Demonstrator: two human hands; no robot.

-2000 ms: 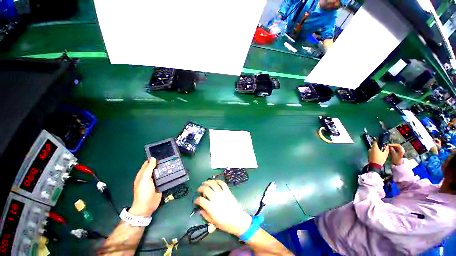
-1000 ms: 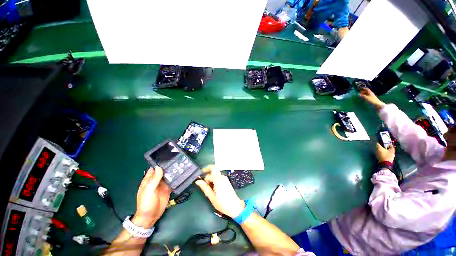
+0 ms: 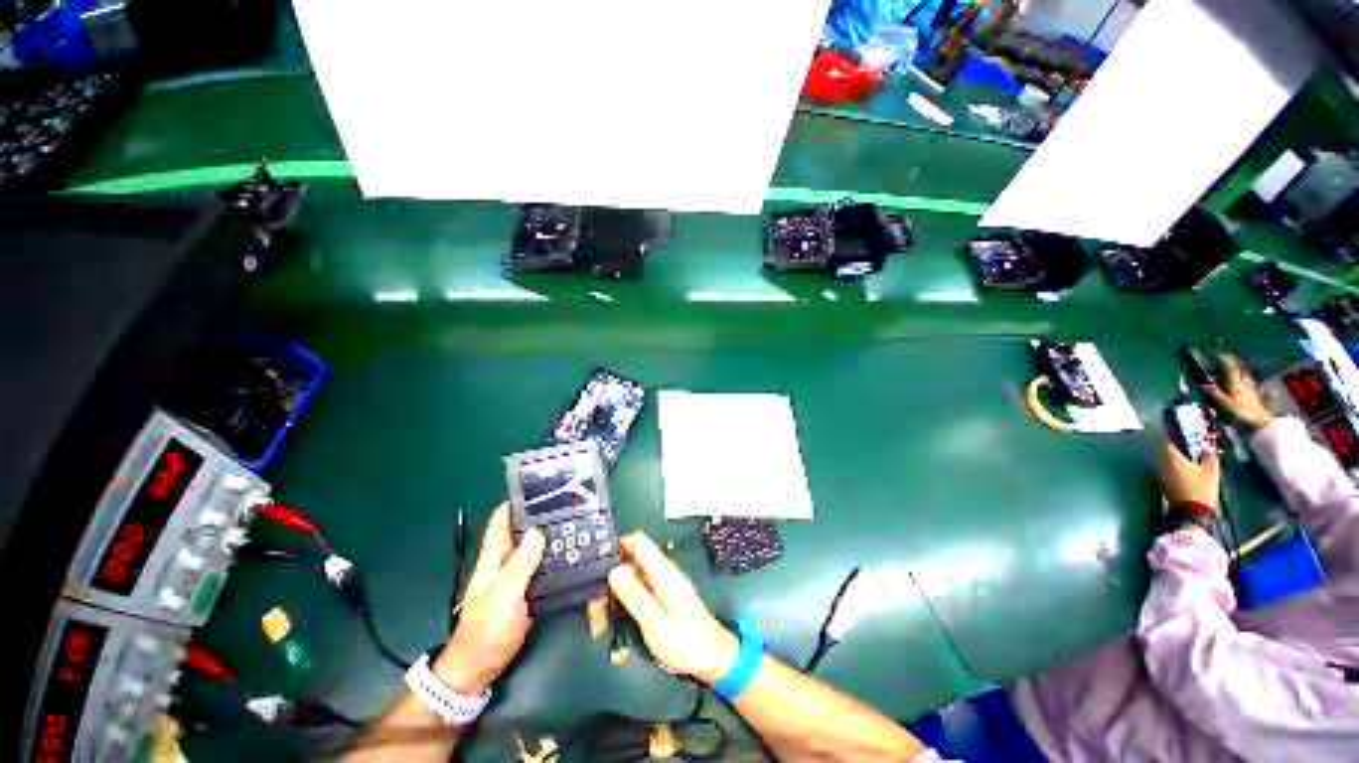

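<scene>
The black handheld unit (image 3: 564, 522) is held upright in front of me, its keypad facing up and its screen grey with a pale reflection. My left hand (image 3: 496, 608) grips its left side, thumb near the keys. My right hand (image 3: 669, 604) holds its lower right edge; the fingers behind it are hidden. A circuit board assembly (image 3: 604, 412) lies just behind the unit. A white paper sheet (image 3: 733, 455) and a small black keypad piece (image 3: 742, 544) lie to the right. Black cables with a small tan piece hang or lie below the unit.
Two power supplies (image 3: 161, 517) with red digits and clip leads stand left, beside a blue parts bin (image 3: 283, 403). Open black housings (image 3: 805, 239) line the rear below hanging white sheets. A yellowish tape roll (image 3: 1042, 406) lies right. Another person's arms (image 3: 1215, 596) work at the far right.
My hands and the unit have shifted right in view, and the unit has turned more upright. My right hand has come onto it from the bench. The other person's hand has left the rear housings.
</scene>
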